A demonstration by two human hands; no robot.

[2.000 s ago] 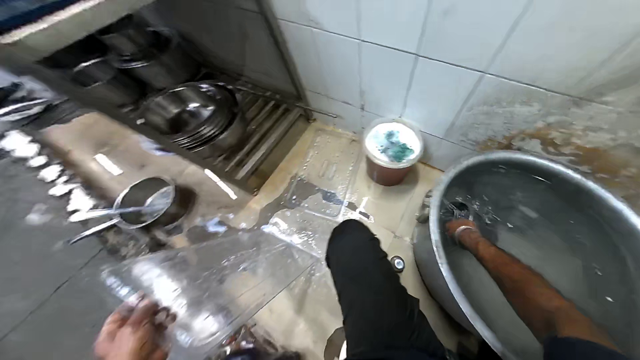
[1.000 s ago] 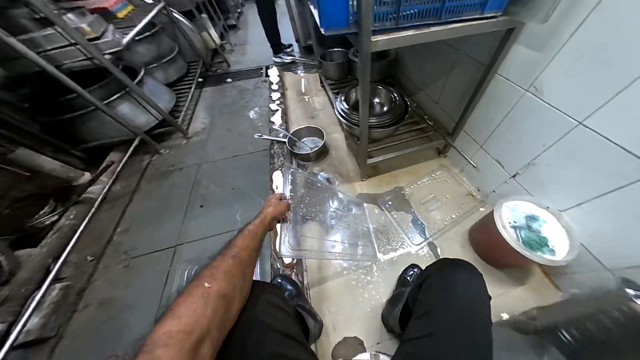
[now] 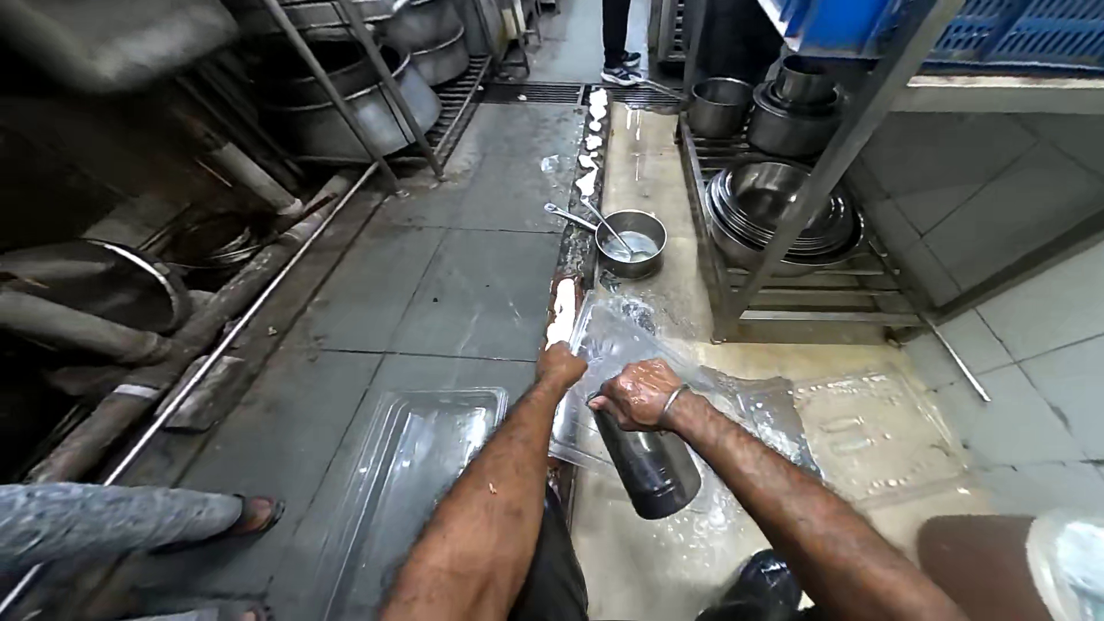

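Note:
My left hand (image 3: 561,366) grips the edge of a clear plastic lid or tray (image 3: 617,332) that is wet and slants over the floor ledge. Just right of it, my right hand (image 3: 640,394) is closed on the rim of a dark metal cup (image 3: 651,470), which is tilted above the clear plastic. Another clear plastic tray (image 3: 414,448) lies on the grey tiles, left of my left forearm. Beyond my hands a steel saucepan (image 3: 632,269) with a spoon and whitish liquid stands on the ledge. A further clear lid (image 3: 875,431) lies flat at the right.
A metal rack (image 3: 733,293) with stacked steel bowls (image 3: 780,216) and pots stands at the right, a blue crate (image 3: 992,34) above. A brown bucket (image 3: 975,552) is at the lower right. Another person's leg (image 3: 112,522) is at the left; another person's shoes (image 3: 623,71) are at the top.
My right hand, in the large metal tub two seconds ago, now holds the dark cup over the clear plastic. My left hand still holds the plastic. The view has swung left from the wall.

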